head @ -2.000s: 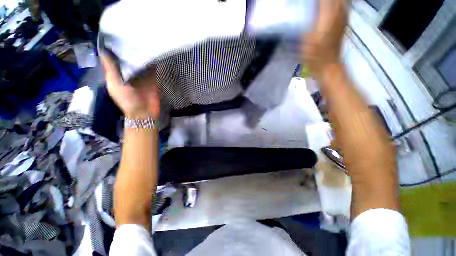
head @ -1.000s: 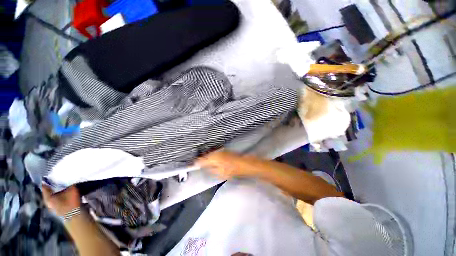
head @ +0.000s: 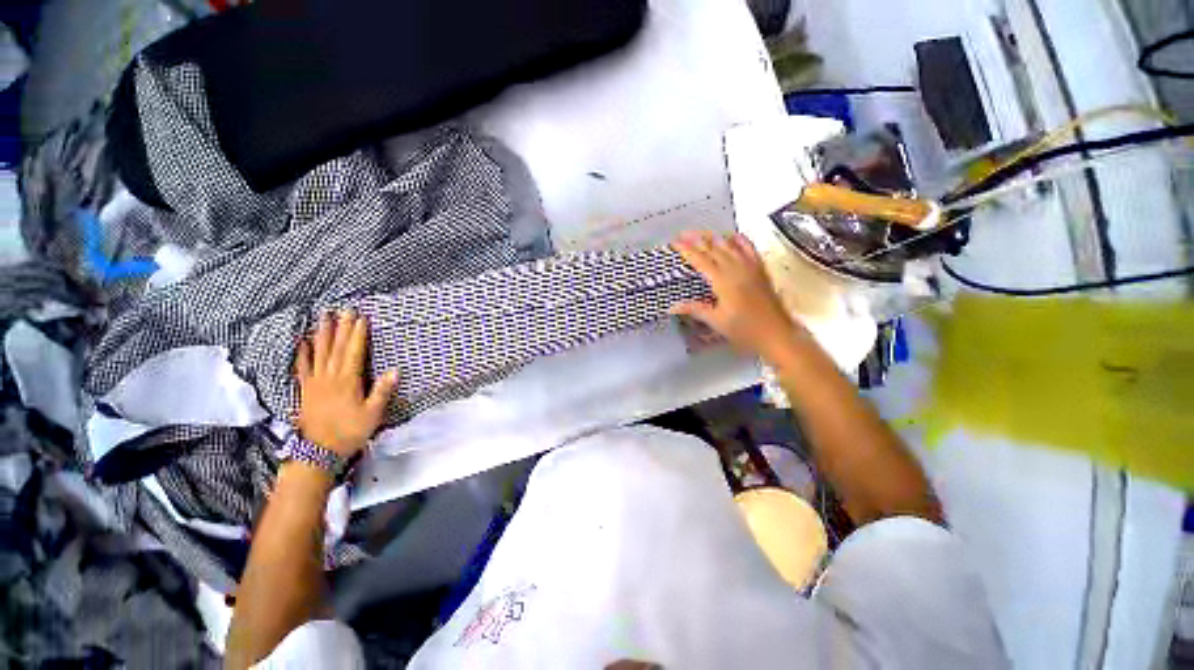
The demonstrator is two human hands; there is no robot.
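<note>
The black-and-white checked garment (head: 511, 325) lies stretched over the narrow board, which it hides. More of its cloth bunches behind and to the left, with a plain pale lining (head: 190, 386) showing at the left end. My left hand (head: 338, 386) lies flat on the garment's left part, fingers apart. My right hand (head: 736, 291) rests on its right end, fingers spread and pointing up-left. The steam iron (head: 864, 210), silver with a tan-yellow handle, stands parked to the right, with no hand on it.
The wide black padded board (head: 380, 79) lies behind. A stained rest cloth (head: 818, 314) is beside the iron, and hose and cable trail right. The garment pile (head: 46, 393) is at left, with a blue strip (head: 98, 249). A yellow-green sheet (head: 1061, 380) is at right.
The garment was held up, then drawn onto the narrow board, and now lies flatter. My left hand has moved right from the garment's left end; my right hand has moved to its right end.
</note>
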